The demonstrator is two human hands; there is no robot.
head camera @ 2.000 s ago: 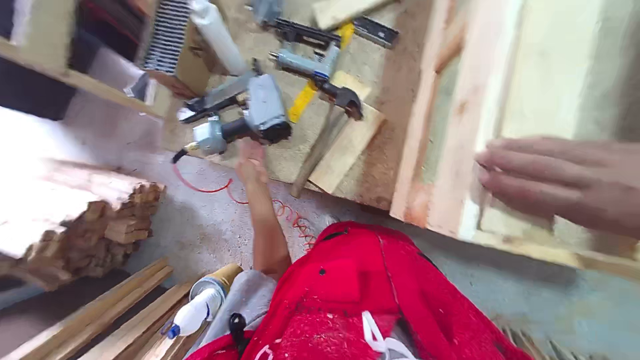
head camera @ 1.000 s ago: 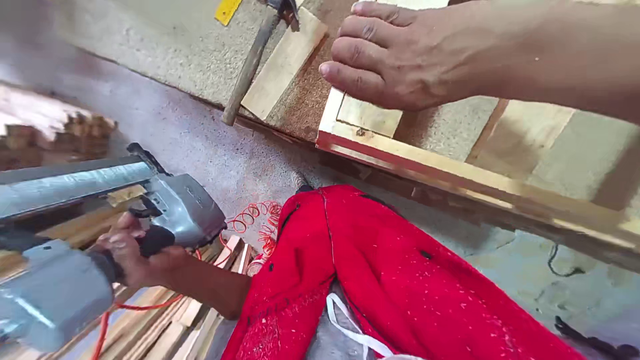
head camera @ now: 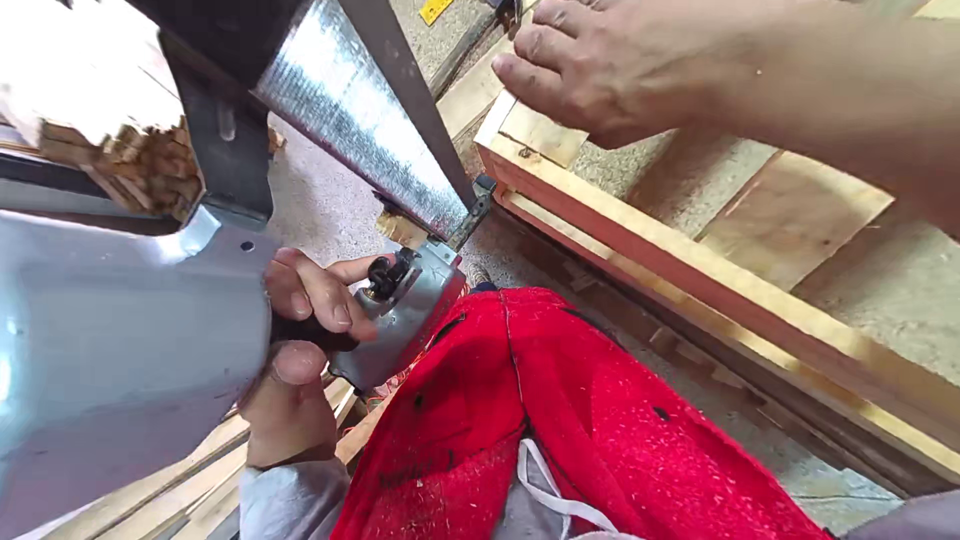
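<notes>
My left hand (head camera: 311,322) is closed around the black grip of a large pneumatic nail gun (head camera: 127,337). The metal magazine and nose of the nail gun point toward the near corner of a wooden frame (head camera: 675,255), and a gap seems to lie between them. Flat on that corner rests my right hand (head camera: 592,67), palm down with its fingers slightly spread. Under its fingers a short wooden piece (head camera: 541,133) lies at the frame's end. A wider board (head camera: 806,214) sits within the frame.
A hammer (head camera: 465,49), partly hidden, lies beyond the frame's corner beside a wood offcut (head camera: 472,94). Farther off is a yellow object (head camera: 435,9). A stack of cut wood (head camera: 142,161) stands at the left, and long strips (head camera: 180,480) lie at the lower left.
My left hand took hold of the nail gun on the bench and lifted it off; the gun is now close to the view, beside the frame. My right hand stays on the frame's corner since one second ago.
</notes>
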